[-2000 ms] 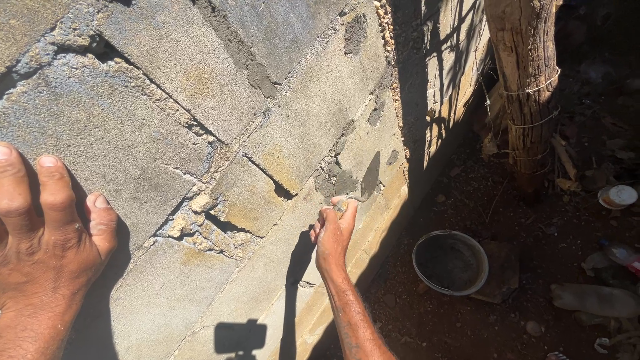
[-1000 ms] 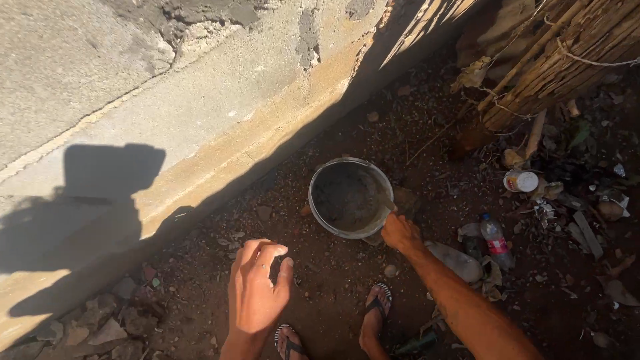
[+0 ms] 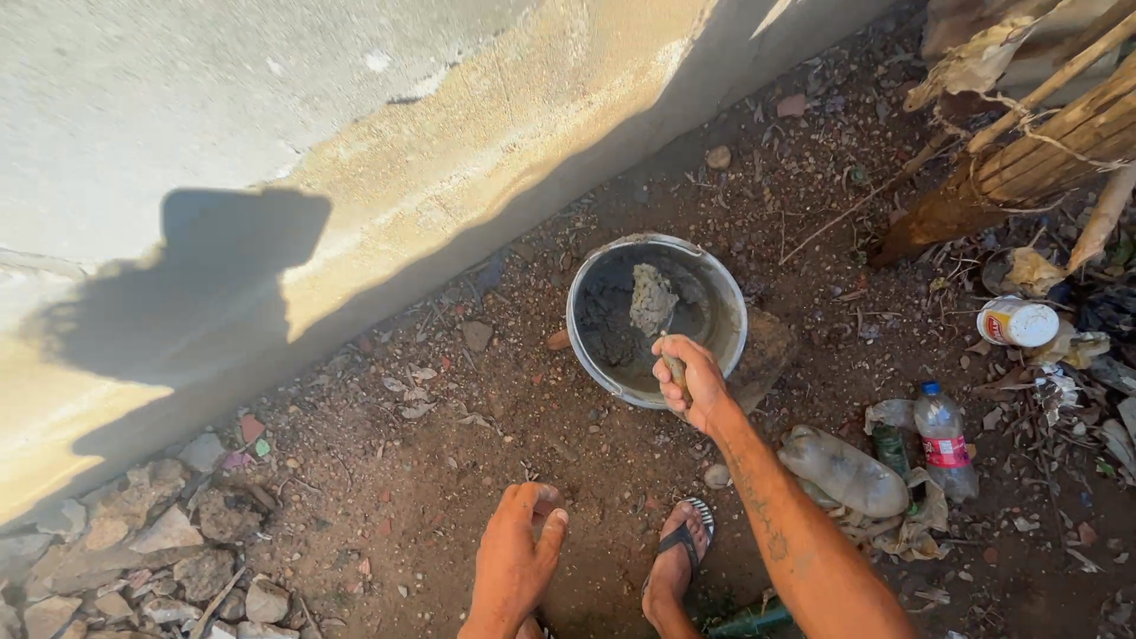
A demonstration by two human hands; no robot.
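My right hand (image 3: 690,382) is closed around the handle of a trowel above the near rim of a round bucket (image 3: 729,284). A lump of wet grey mortar (image 3: 652,300) lies on the trowel's blade, which it hides almost wholly. More dark mortar (image 3: 603,324) sits inside the bucket, mostly at its left. My left hand (image 3: 519,550) hangs over the soil below and left of the bucket, fingers loosely bent, holding nothing.
A masonry wall (image 3: 426,160) runs along the left. Broken stones (image 3: 169,532) lie at its foot. Plastic bottles (image 3: 848,470), a white tub (image 3: 1016,321) and a wooden post (image 3: 1021,169) are on the right. My sandalled foot (image 3: 682,541) stands below the bucket.
The view has swung down from the wall to the ground. My left hand has left the wall. My right hand, at the wall two seconds ago, now holds a mortar-loaded trowel over the bucket.
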